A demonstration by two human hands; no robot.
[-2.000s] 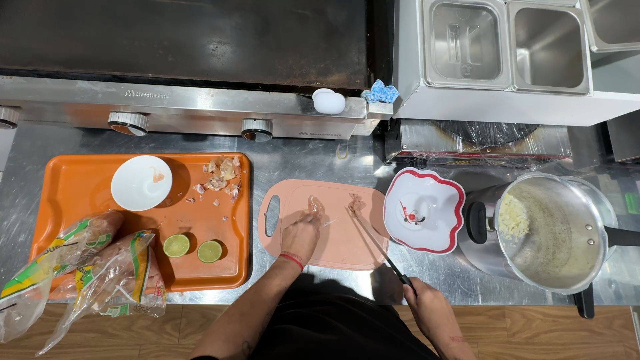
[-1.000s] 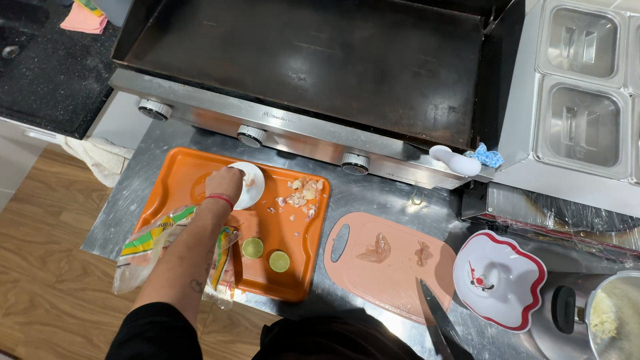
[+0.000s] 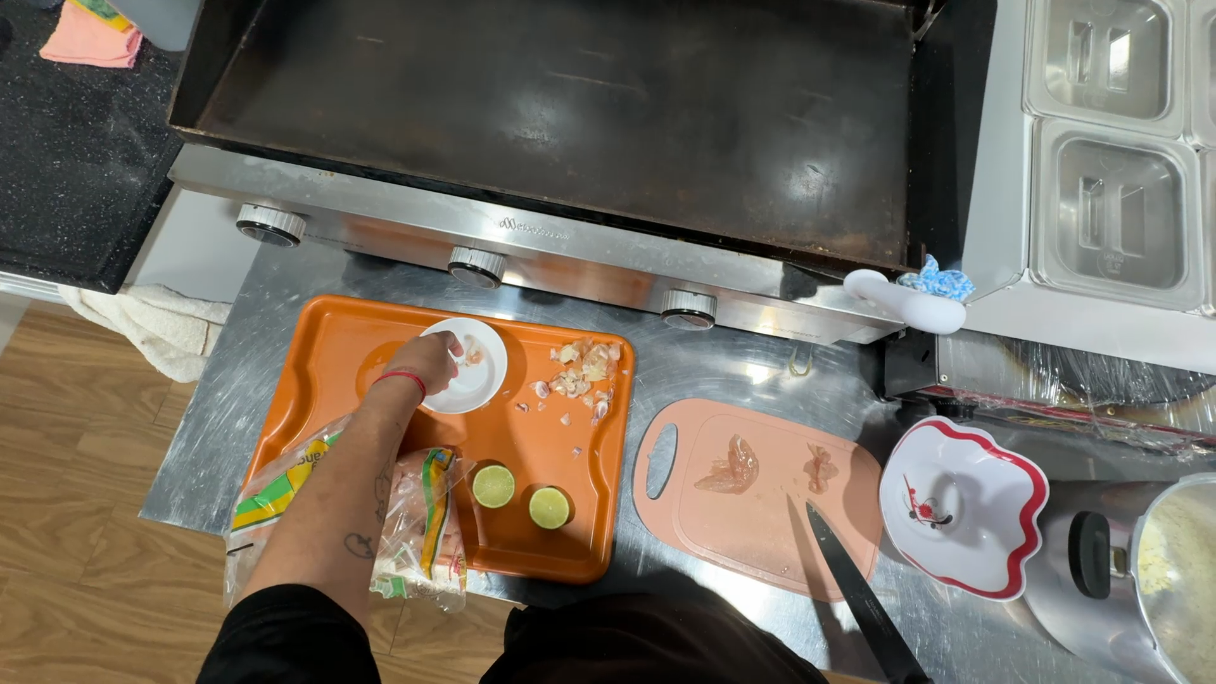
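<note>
My left hand [image 3: 437,362] reaches over the orange tray [image 3: 323,328] into a small white bowl [image 3: 483,380], its fingertips beside a small pale-pink scrap; whether they grip it cannot be told. Two cut lime halves [image 3: 493,486] and a heap of garlic or onion skins [image 3: 581,369] lie on the tray, with plastic bags of raw meat [image 3: 418,541] under my forearm. On the pink cutting board [image 3: 769,532] rest two pieces of raw meat [image 3: 731,465]. A knife's dark blade [image 3: 860,589] points over the board from the bottom edge. My right hand is out of view.
A griddle [image 3: 570,123] with knobs runs behind the steel counter. Right of the board are a white bowl with a red rim [image 3: 959,513] and a metal pot [image 3: 1073,589] holding pale food. Lidded steel containers [image 3: 1121,214] are at the upper right. A white-handled object [image 3: 907,302] lies on the griddle's edge.
My left hand has moved from the meat on the cutting board to the small white bowl on the tray. My right hand has left the view. The view has shifted left and tilted.
</note>
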